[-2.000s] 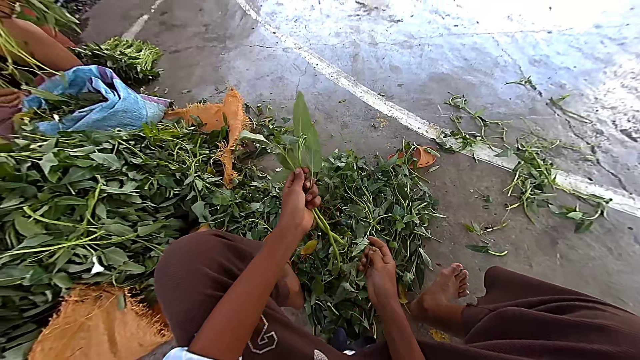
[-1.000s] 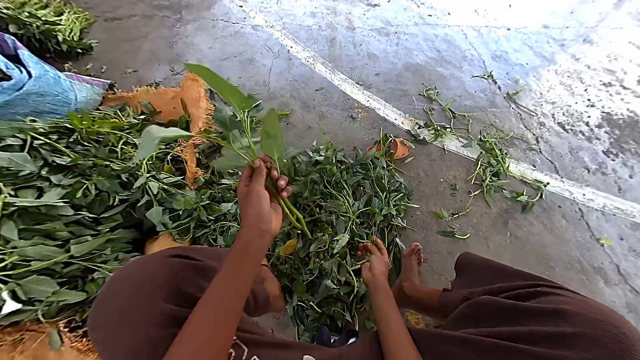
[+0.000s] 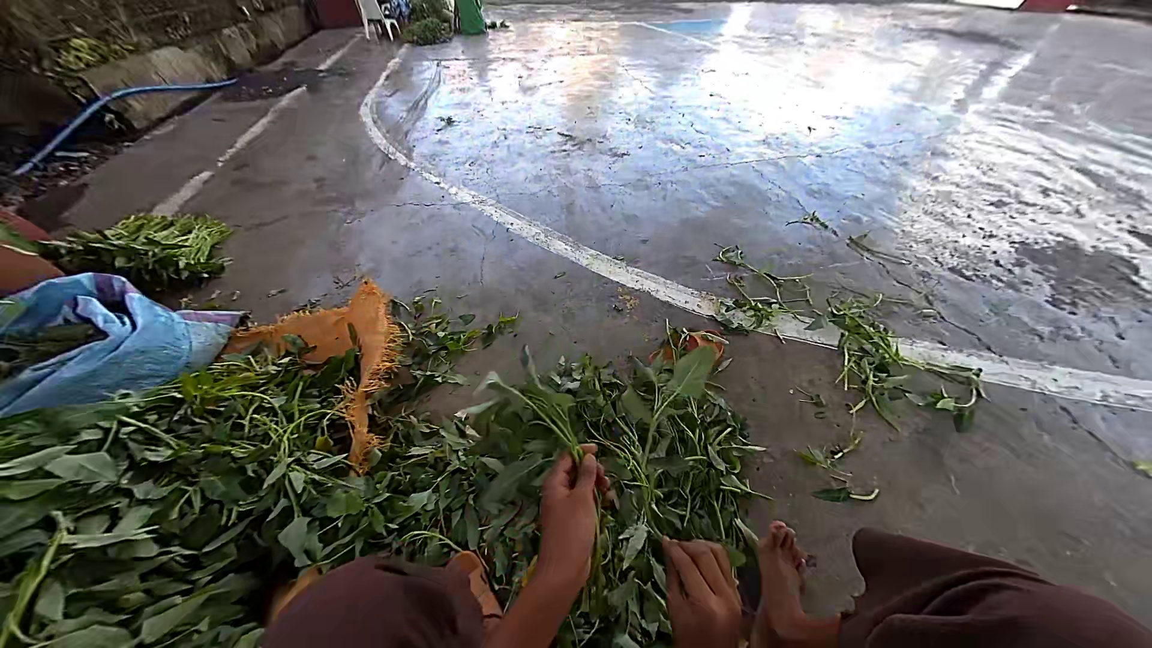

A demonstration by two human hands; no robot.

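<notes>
My left hand (image 3: 572, 486) is closed around the stems of a small bunch of leafy greens (image 3: 547, 405), whose leaves point up and away from me. To its right and a little nearer, my right hand (image 3: 704, 580) reaches down at the edge of a pile of leafy greens (image 3: 666, 450) between my legs. Its fingers are bent over the stems, and its fingertips are partly hidden, so whether it grips one cannot be told. A larger heap of the same greens (image 3: 180, 495) spreads out on the left.
Frayed orange sacking (image 3: 333, 333) and a blue woven sack (image 3: 135, 346) lie at the left heap. A bundle of greens (image 3: 162, 247) sits behind them. Loose stems (image 3: 882, 360) lie across the white floor line at right. My bare foot (image 3: 781, 567) is beside the pile; a blue hose (image 3: 117, 99) runs far left.
The view has tilted up to show more floor. My left hand with its bunch is now lower over the pile, nearer my right hand, which has turned to show its back.
</notes>
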